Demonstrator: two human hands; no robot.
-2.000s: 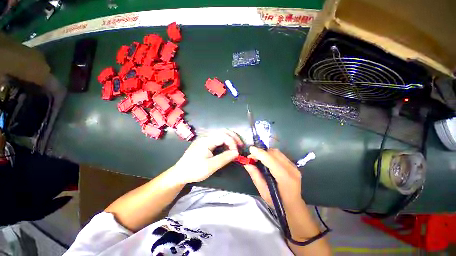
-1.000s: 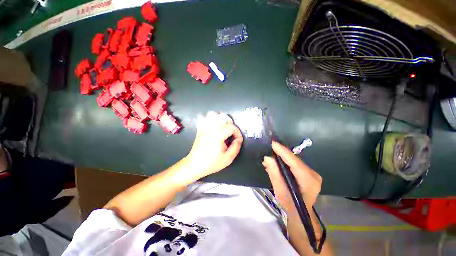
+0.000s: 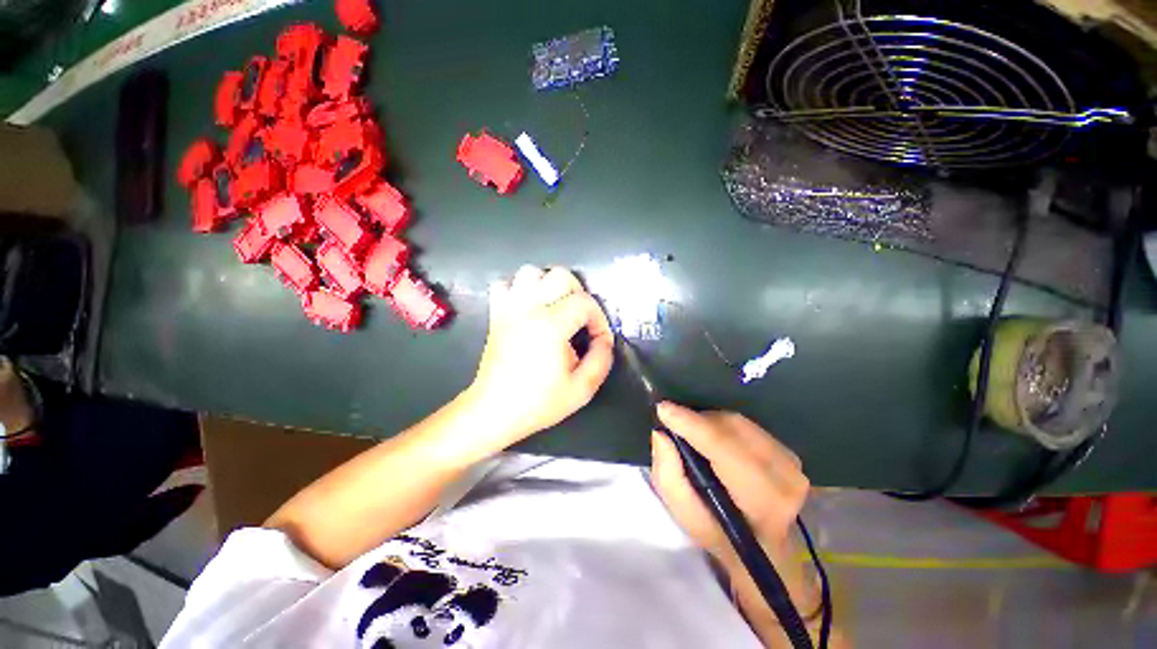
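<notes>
My right hand (image 3: 730, 475) holds the black soldering iron (image 3: 713, 497) like a pen, its tip at the near left edge of a glare-washed circuit board (image 3: 638, 294) on the bench. My left hand (image 3: 543, 342) is beside the board's left edge, thumb and forefinger pinched near the iron tip; whether it holds anything very thin cannot be seen. A small white part (image 3: 768, 359) with a thin wire lies right of the board. Another white part (image 3: 537, 160) with a thin lead lies beside a single red housing (image 3: 490, 162) farther up.
Red housings (image 3: 340, 221) are heaped at left, a dark flat object (image 3: 142, 146) beyond them. A blue-grey dotted panel (image 3: 575, 58) lies at the far side. A fan (image 3: 907, 95), speckled strip (image 3: 825, 200) and yellowish-green roll (image 3: 1047, 380) with black cord are at right.
The red piece held between my hands earlier is gone from them. My left hand has moved beside the board. The iron swung right, then back left to the board's edge. The view has shifted.
</notes>
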